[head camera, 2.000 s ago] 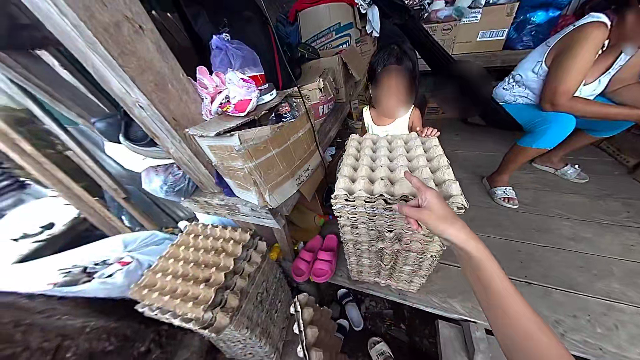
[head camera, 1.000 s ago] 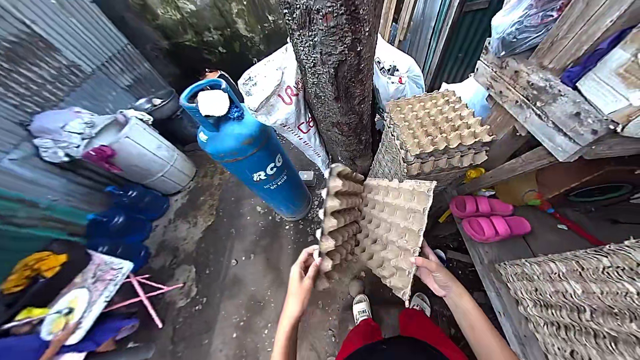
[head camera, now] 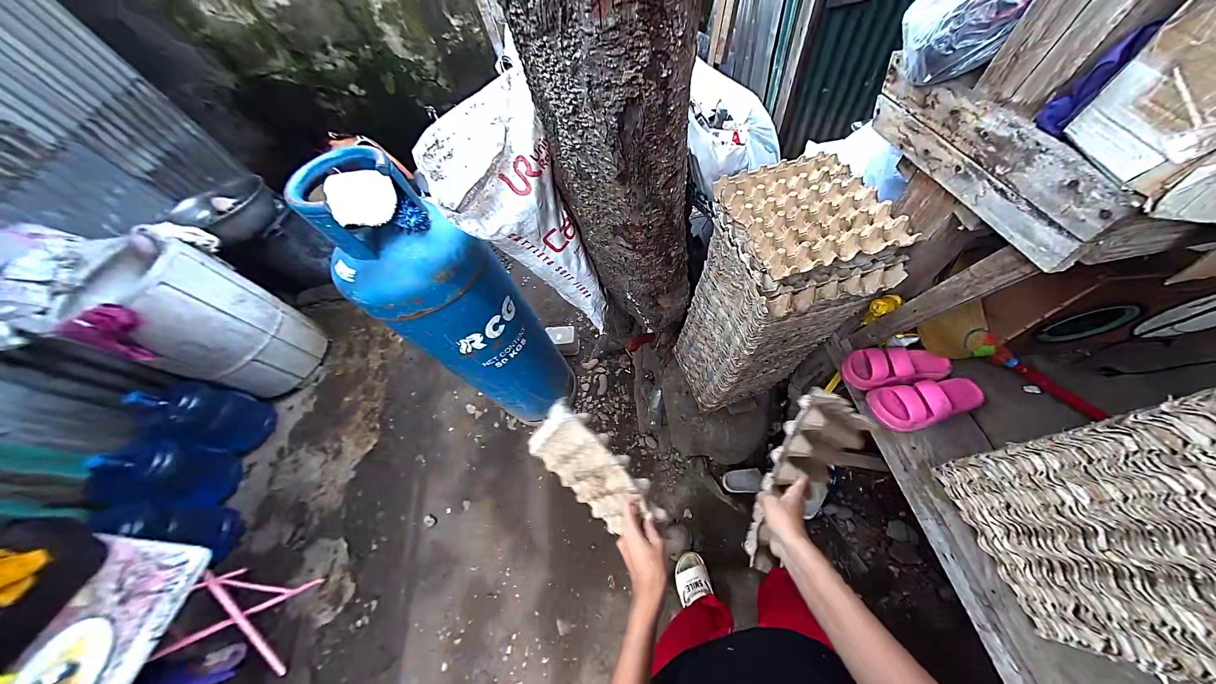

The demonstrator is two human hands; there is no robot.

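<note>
My left hand (head camera: 642, 546) grips the lower end of a pulp egg tray (head camera: 587, 470), which tilts up and leftward over the ground. A second piece of egg tray (head camera: 817, 442) is in my right hand (head camera: 787, 518), held nearly on edge. The two pieces are apart, with a gap between them. Beyond my right hand, a tall stack of egg trays (head camera: 750, 304) leans beside the tree trunk. Another thick stack of trays (head camera: 1092, 532) lies at the right on the wooden platform. How many layers each hand holds, I cannot tell.
A blue gas cylinder (head camera: 446, 294) stands ahead on the left, near white sacks (head camera: 513, 180) and a tree trunk (head camera: 622, 142). Pink sandals (head camera: 912, 385) lie on the platform edge. At left are a grey bin (head camera: 228, 313), blue water jugs (head camera: 190, 470) and a small table (head camera: 157, 579).
The egg tray pieces, close together in both hands a second ago, are now apart, one in each hand. Two seconds ago, one hand was over the tray stack on the platform. The view has swung left.
</note>
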